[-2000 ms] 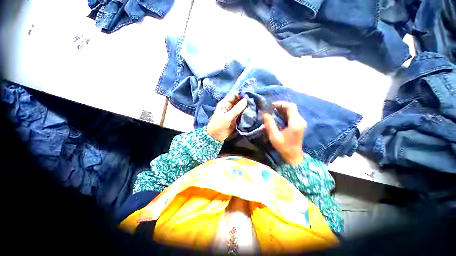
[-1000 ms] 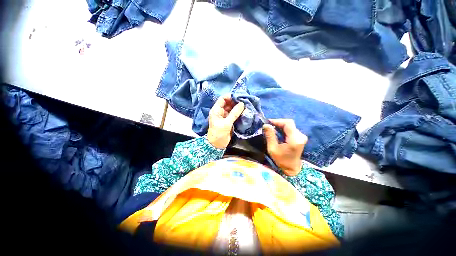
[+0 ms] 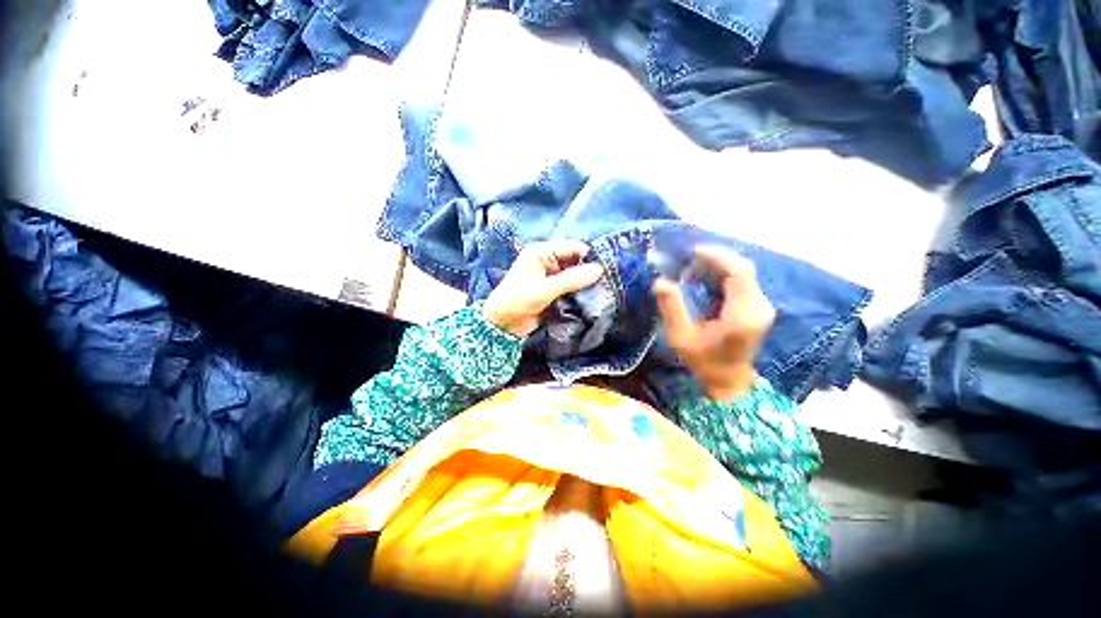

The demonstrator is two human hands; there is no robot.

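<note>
A blue denim garment (image 3: 773, 296) lies in front of me at the table's near edge, with faded patches and pale stitching. My left hand (image 3: 540, 287) pinches its bunched edge between thumb and fingers. A stitched band (image 3: 625, 284) of the garment stands folded up just right of my left fingers. My right hand (image 3: 715, 316) is a little right of this band, blurred, fingers curled and thumb apart. A small blurred greyish thing shows near its fingertips; I cannot tell what it is.
Denim piles lie at the far side (image 3: 821, 73), at the right (image 3: 1026, 302) and at the far left (image 3: 314, 36) of the white table (image 3: 266, 181). A denim heap (image 3: 133, 350) lies below the table edge at left. Small dark-reddish marks show on the top.
My right hand has come away from the garment's edge and moved right. The bunched part has opened and turned, showing the stitched band. My left hand keeps its pinch, slightly shifted.
</note>
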